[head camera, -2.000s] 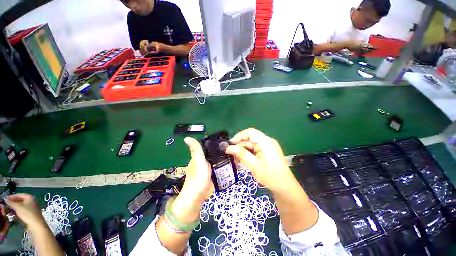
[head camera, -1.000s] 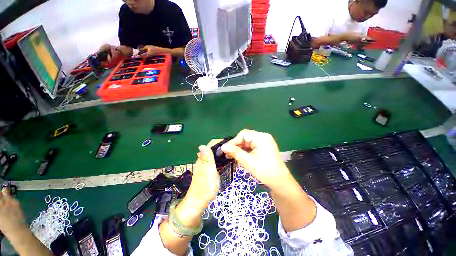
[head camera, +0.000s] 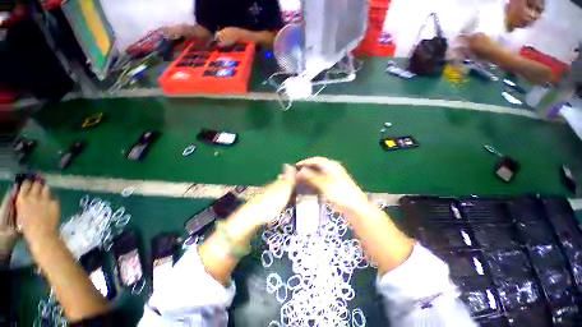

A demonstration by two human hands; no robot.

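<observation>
A dark handset with a pale label area (head camera: 307, 216) is held above the heap of white rings (head camera: 319, 281) in the middle. My left hand (head camera: 277, 195) is around its left side and upper end. My right hand (head camera: 328, 182) is at its upper right end, fingers bent over the top. The fingers of both hands meet there and hide that end. The picture is blurred, and I cannot tell whether a ring is between the fingers.
A black compartment tray (head camera: 498, 249) lies at right. Dark handsets (head camera: 129, 258) lie at lower left beside a second ring heap (head camera: 89, 223) and a neighbour's hands. More handsets (head camera: 218, 137) lie on the green belt. Across it are a red parts tray (head camera: 207, 70) and two people.
The view has shifted, so the tray and heaps appear further right. The handset's pale label now faces me more fully. The fingers of both hands have closed together over its upper end.
</observation>
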